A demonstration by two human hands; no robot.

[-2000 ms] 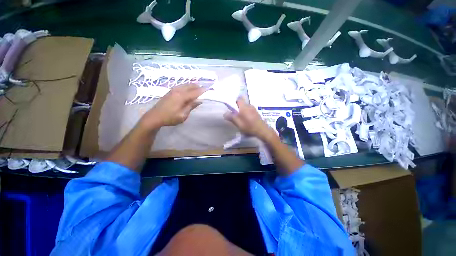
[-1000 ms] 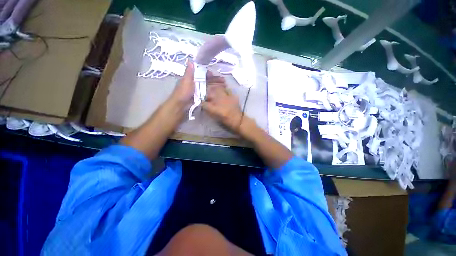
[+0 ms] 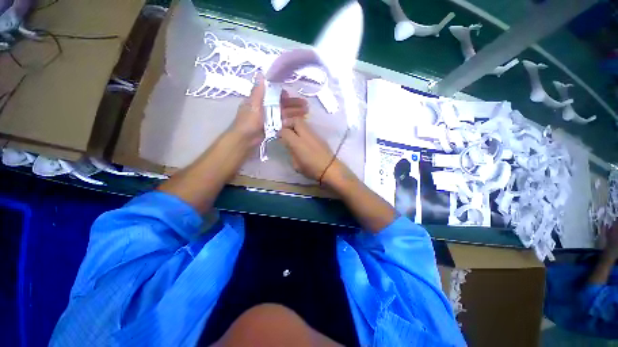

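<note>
The cat-ear headband (image 3: pixel 343 41) stands over the pale mat (image 3: pixel 169 129), its arch pointing away from me and its pinkish inner side showing. My left hand (image 3: pixel 249 122) holds the near band end from the left. A thin white yoke (image 3: pixel 265 146) hangs from that end towards me. My right hand (image 3: pixel 301 139) has its fingers on the same end from the right; they partly hide the joint. A thin dark wire (image 3: pixel 337 152) runs near my right wrist. Rows of white yokes (image 3: pixel 223 81) lie on the mat behind my left hand.
A heap of white curved parts (image 3: pixel 532 169) lies at right, partly on a printed sheet (image 3: pixel 400 152). Cardboard sheets (image 3: pixel 61 74) are stacked at left. Headbands (image 3: pixel 406 28) lie on the green belt beyond a slanted grey post (image 3: pixel 501 51). An open carton (image 3: pixel 505 291) is below right; another person's arm (image 3: pixel 603 261) shows beyond.
The headband was first held low and flat between my hands; it then rose upright with its end towards me. Since one second ago, it has tilted slightly to the right. The view has shifted.
</note>
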